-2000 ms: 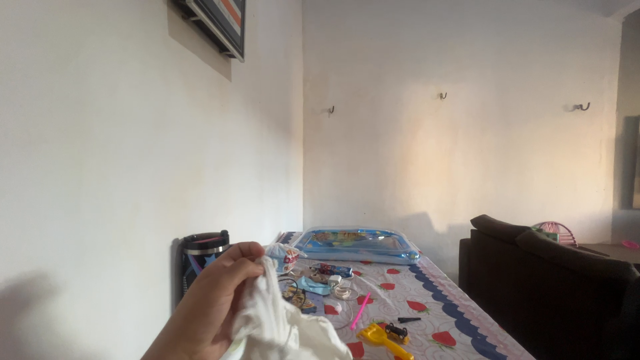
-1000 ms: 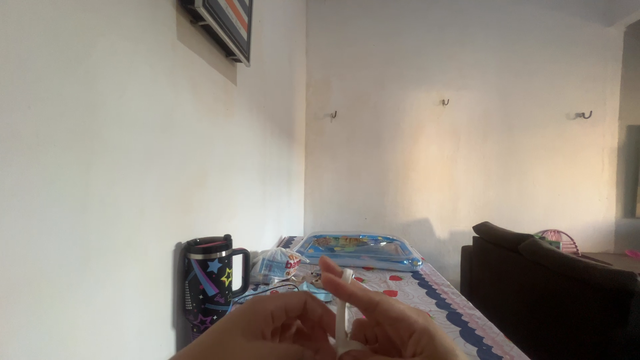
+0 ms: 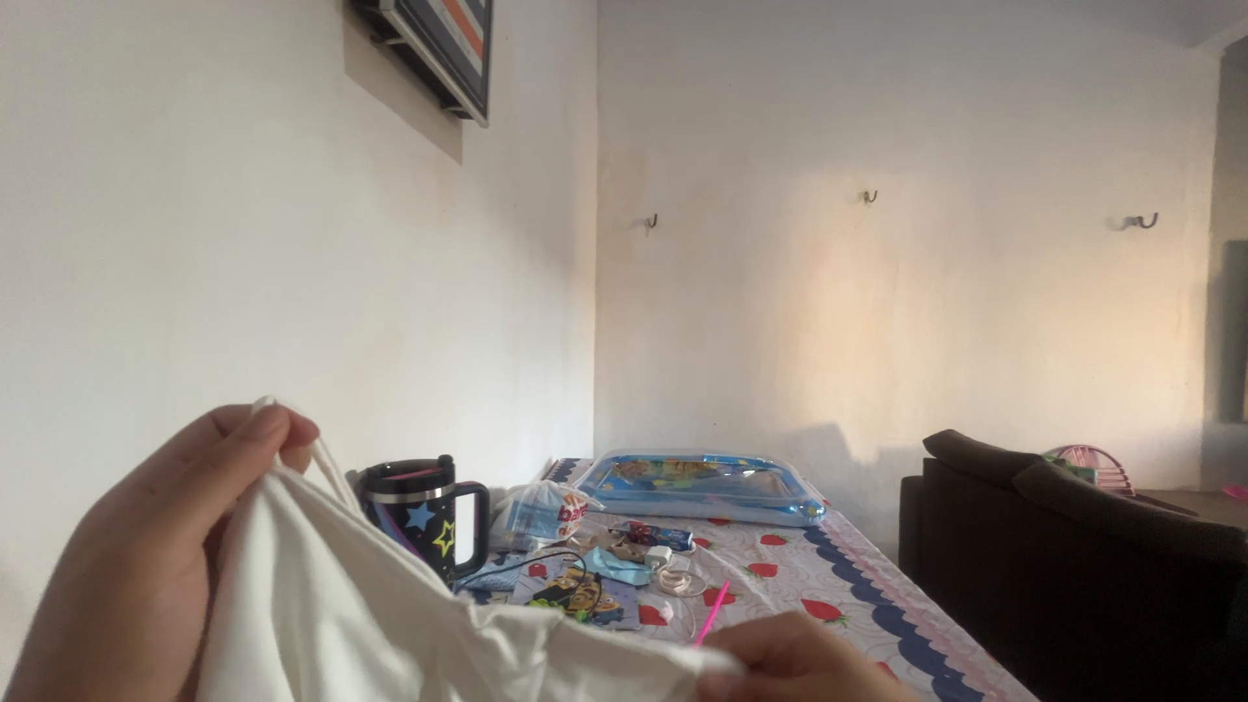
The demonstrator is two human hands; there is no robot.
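A white cloth (image 3: 390, 604) stretches between my two hands at the bottom of the view. My left hand (image 3: 185, 526) pinches its upper corner between thumb and fingers, where a thin loop of the fabric stands up. Lower and to the right, my right hand (image 3: 799, 663) grips the other end, slightly blurred and partly cut off by the lower edge. Behind the cloth stands a black tumbler with a handle and star pattern (image 3: 429, 512), its lower part hidden by the fabric.
The strawberry-print tablecloth (image 3: 824, 611) carries a clear and blue inflatable (image 3: 702, 487), a plastic bag (image 3: 541, 517), a white charger with cable (image 3: 660, 558), a pink stick (image 3: 714, 612) and a minion-print item (image 3: 575, 595). A dark sofa (image 3: 1063, 556) stands at right.
My hands were close together at the bottom centre one second ago; now they are apart with the white cloth spread between them. The left hand has moved left and up.
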